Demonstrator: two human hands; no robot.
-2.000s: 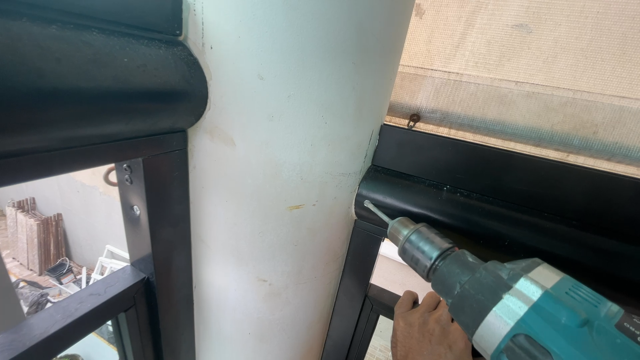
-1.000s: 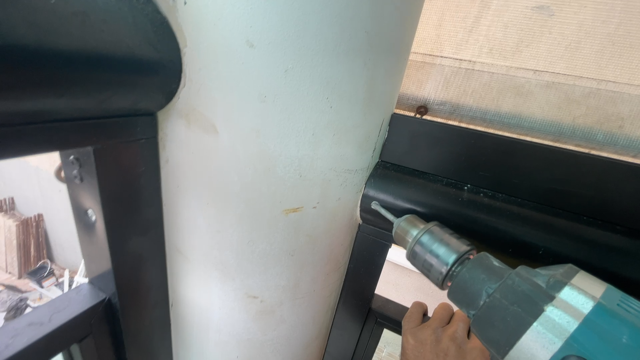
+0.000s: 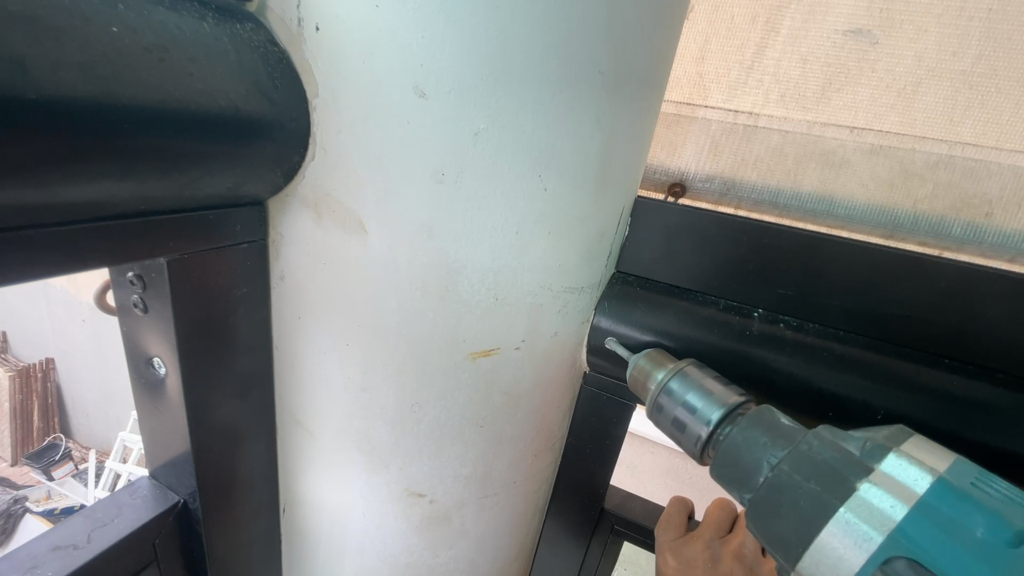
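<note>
A teal and black power drill [image 3: 832, 488] with a metal chuck comes in from the lower right. Its bit [image 3: 620, 350] points up and left, the tip touching the rounded end of a black metal rail [image 3: 688, 328] close to a pale round column [image 3: 440, 280]. My left hand [image 3: 708, 536] is at the bottom edge, its fingers curled close against the front underside of the drill; the part it grips is mostly hidden by the drill body. The rear of the drill is cut off by the picture's edge, and my right hand is not in view.
On the left, a thick black rounded rail [image 3: 152, 120] meets the column above a black metal post [image 3: 228, 400] with screws. Beyond that frame lie stacked boards [image 3: 36, 392] and white frame pieces [image 3: 124, 456]. Woven sheeting [image 3: 840, 72] hangs at the upper right, above the black rail.
The view has shifted slightly. The drill stays at the same end of the right rail, with my left hand still beside it.
</note>
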